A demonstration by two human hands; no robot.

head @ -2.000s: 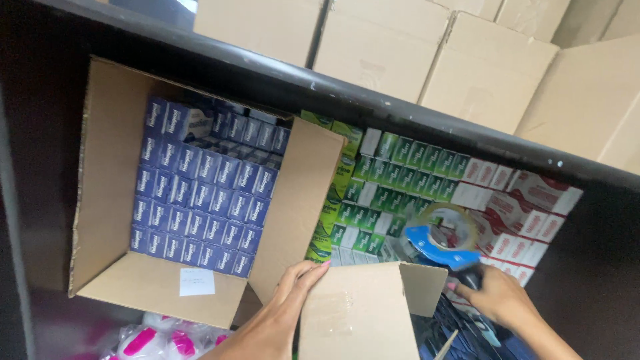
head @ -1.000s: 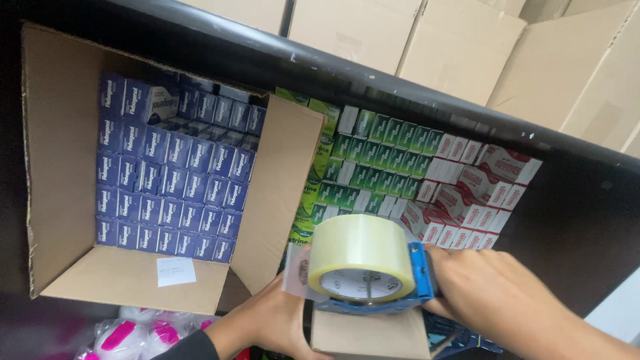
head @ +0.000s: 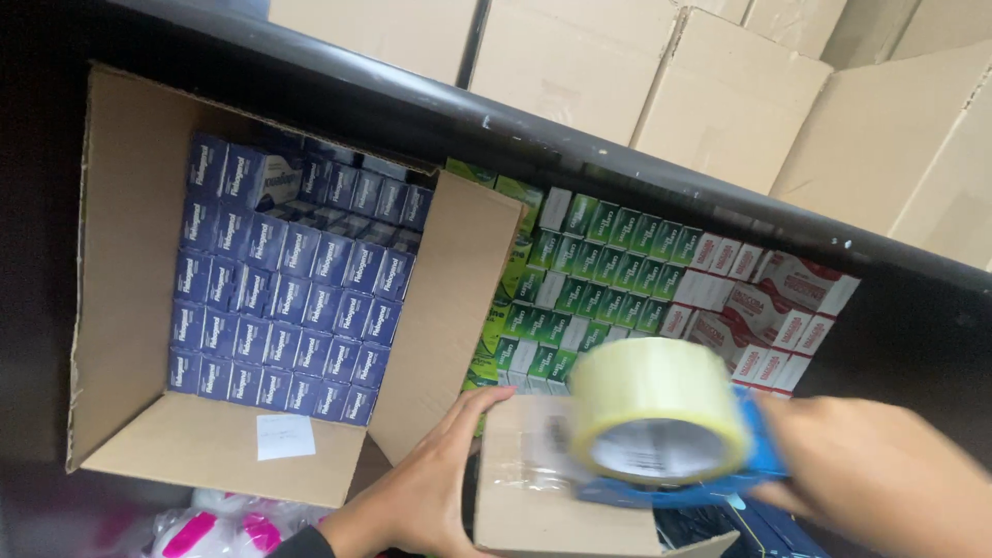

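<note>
A small cardboard box point(head: 558, 519) stands at the bottom middle, with my left hand point(head: 422, 480) gripping its left side. My right hand point(head: 868, 449), blurred, holds a blue tape dispenser point(head: 763, 434) loaded with a thick roll of clear packing tape point(head: 659, 387). The roll is over the box's top, and a strip of clear tape point(head: 539, 465) lies on the cardboard to its left. The dispenser hides the right part of the top. A flap point(head: 709, 545) sticks out at the box's lower right.
Behind, an open carton point(head: 128, 271) on a dark shelf point(head: 542, 143) holds stacked blue boxes point(head: 298, 302). Green boxes point(head: 612, 263) and red-and-white boxes point(head: 775, 310) are stacked right of it. Large cartons point(head: 573, 62) line the level above. Plastic-wrapped white and pink items point(head: 225, 527) lie lower left.
My right hand has brought the tape dispenser from the box's right side over its top. Two seconds ago a flap stood up on the box; its top now looks flat, with tape on it.
</note>
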